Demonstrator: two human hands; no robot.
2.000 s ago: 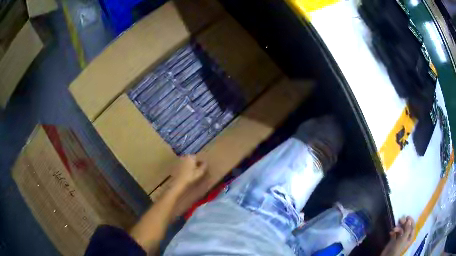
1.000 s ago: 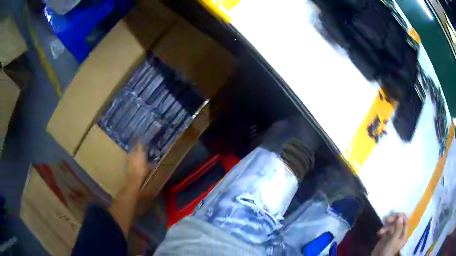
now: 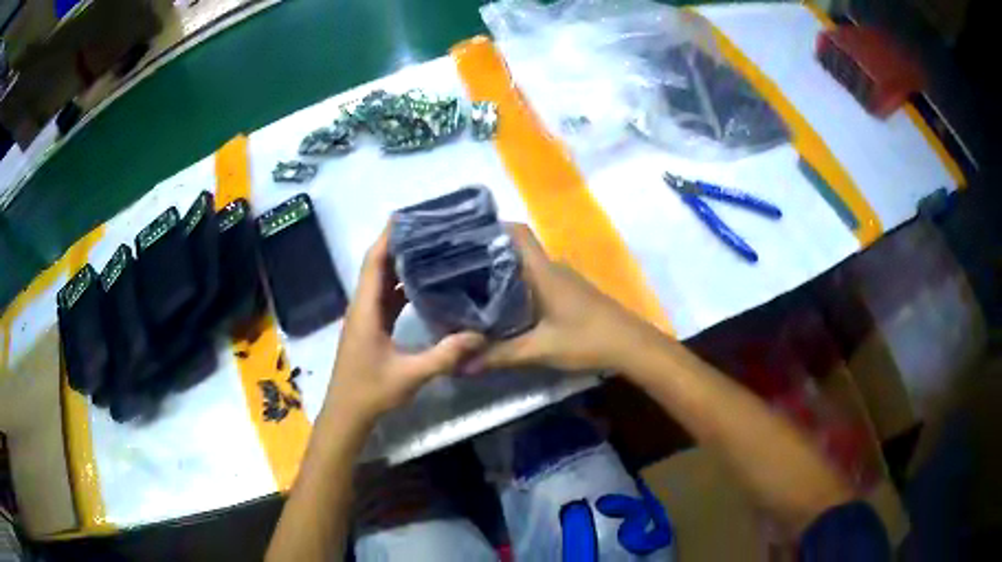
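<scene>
A bundle of black shells in clear crinkly plastic is held between both hands over the front of the bench. My left hand grips its left side. My right hand grips its right side. Both thumbs meet at the near lower edge. The bundle's far end shows several layered edges. What is inside the lower part is blurred by the wrap.
Fitted black housings overlap at left. One housing lies left of the bundle. Tiny black parts lie on yellow tape. Green boards are piled behind. Blue cutters and a clear bag lie at right.
The view has swung from the floor carton up to the bench. My left hand has left the carton, and both hands now hold the wrapped bundle.
</scene>
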